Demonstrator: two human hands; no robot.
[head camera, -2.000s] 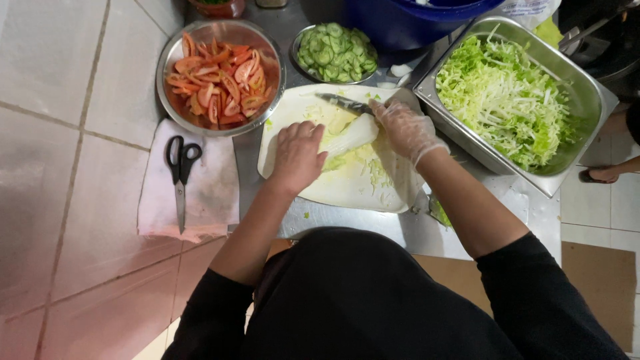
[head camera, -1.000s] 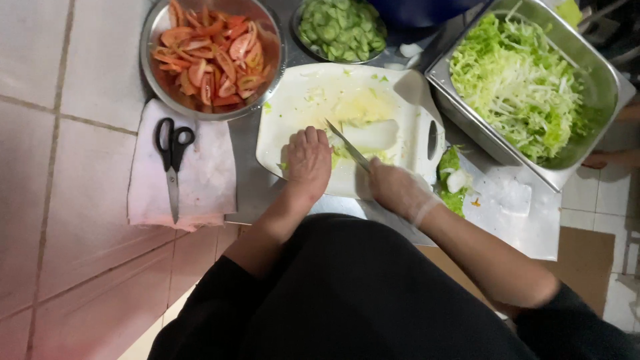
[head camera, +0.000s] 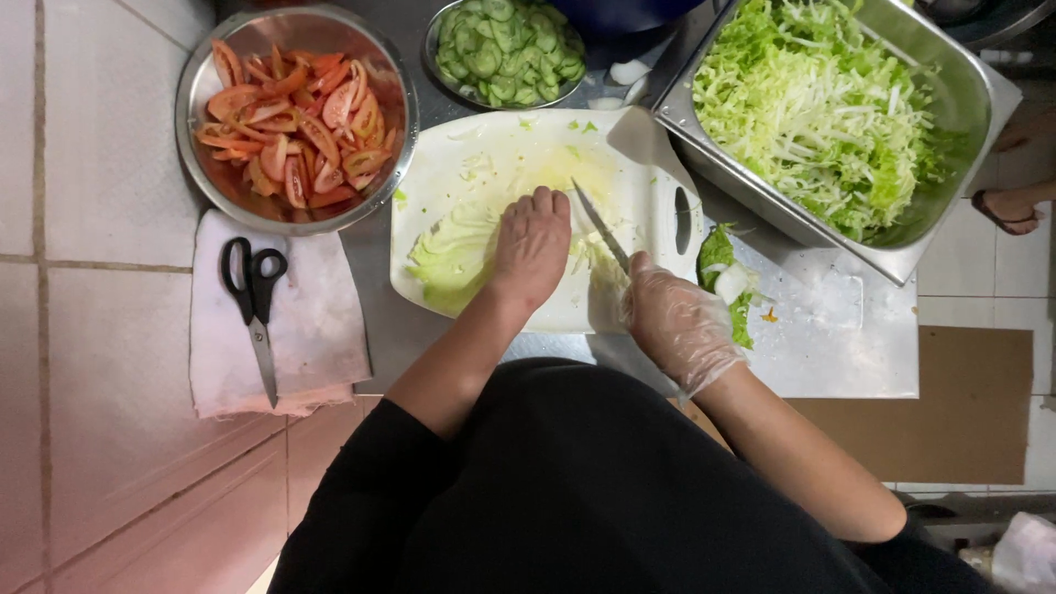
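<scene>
On the white plastic cutting board (head camera: 495, 140) lies a pale green leafy vegetable piece (head camera: 450, 252), flat on the left part. My bare left hand (head camera: 535, 243) presses down on its right end, fingers together. My right hand (head camera: 681, 322), in a clear plastic glove, grips the handle of a knife (head camera: 601, 223), whose blade points up and left, just right of my left fingertips. Thin pale shreds (head camera: 587, 252) lie between the left hand and the knife. Whether the blade touches the board cannot be told.
Around the board stand a steel bowl of tomato slices (head camera: 309, 132), a dish of cucumber slices (head camera: 510, 54) and a deep steel pan of shredded greens (head camera: 825, 124). Black-handled scissors (head camera: 254, 305) rest on a cloth (head camera: 318, 330). Leafy scraps (head camera: 726, 280) lie right of the board. Another person's foot (head camera: 1011, 210) shows at right.
A pale piece lay right of my left hand a second ago; now a flat leafy piece shows to its left. The knife stays in my gloved right hand, its blade near my left fingertips.
</scene>
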